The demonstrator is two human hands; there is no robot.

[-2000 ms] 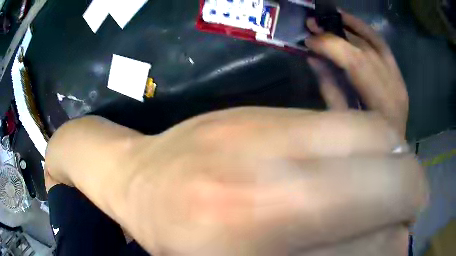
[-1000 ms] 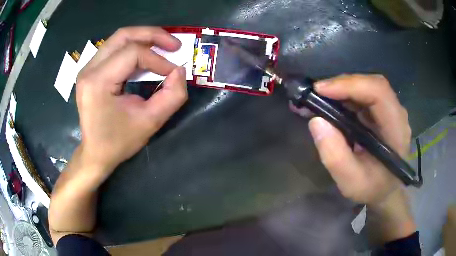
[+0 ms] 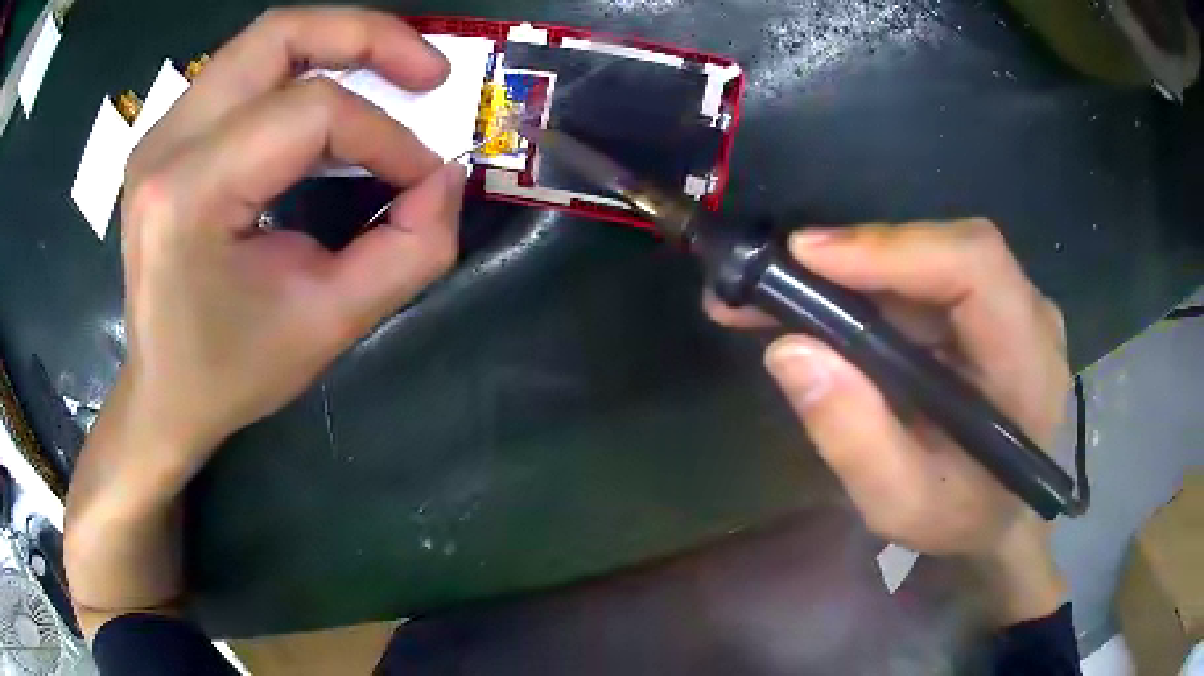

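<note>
A red-rimmed phone assembly [image 3: 621,126] lies on the dark green mat. A white LCD module [image 3: 442,106] covers its left end, with an orange flex tail [image 3: 493,122] beside the small blue circuit board [image 3: 518,93]. My left hand [image 3: 284,198] pinches thin solder wire [image 3: 471,149] between thumb and forefinger, over the module. The wire's end reaches the flex tail. My right hand [image 3: 937,370] holds the black soldering iron [image 3: 871,343] like a pen. Its tip points left over the phone's dark panel and reaches the flex tail area; exact contact is blurred.
White LCD modules with orange tails [image 3: 116,152] lie at the left on the mat [image 3: 528,436]. A round dish [image 3: 1109,40] is at the top right. A cardboard box [image 3: 1169,568] is at the lower right, and part of a fan [image 3: 20,614] shows lower left.
The iron's tip has moved left from the phone's right end to the flex tail. The solder wire has come to the flex tail too. The whole view has shifted slightly.
</note>
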